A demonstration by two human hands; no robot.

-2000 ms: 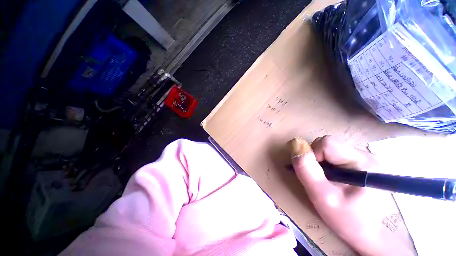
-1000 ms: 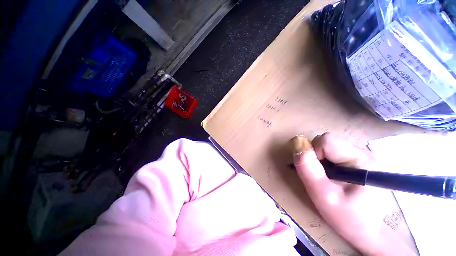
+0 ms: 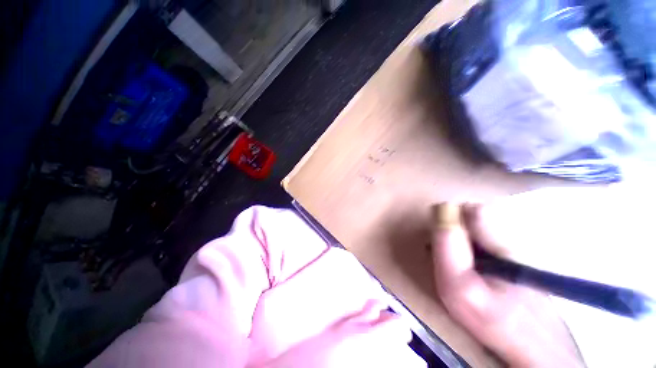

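Note:
My right hand (image 3: 496, 287), blurred, holds a long black pen (image 3: 561, 282) in a writing grip, with a yellow-brown cover on the thumb. The pen's dark tip is at or just above the tan cardboard sheet (image 3: 345, 151); I cannot tell if it touches. Small handwriting shows on the cardboard left of the hand. A bulging clear plastic bag (image 3: 471, 65) of dark parts stands beyond the hand, with a white label (image 3: 514, 122) too blurred to read. My left hand is not in view; a pink sleeve (image 3: 216, 287) fills the lower left.
Overexposed white paper (image 3: 618, 230) lies at the right under and beside the hand. A small red box (image 3: 252, 156) with small things in it is low down beyond the cardboard's left corner. A blue crate (image 3: 147, 104) and dim machine parts are at the far left.
My right hand has shifted slightly right, and the pen's back end has tipped lower in the picture. The bag and its label look brighter and more blurred. The whole view has shifted slightly.

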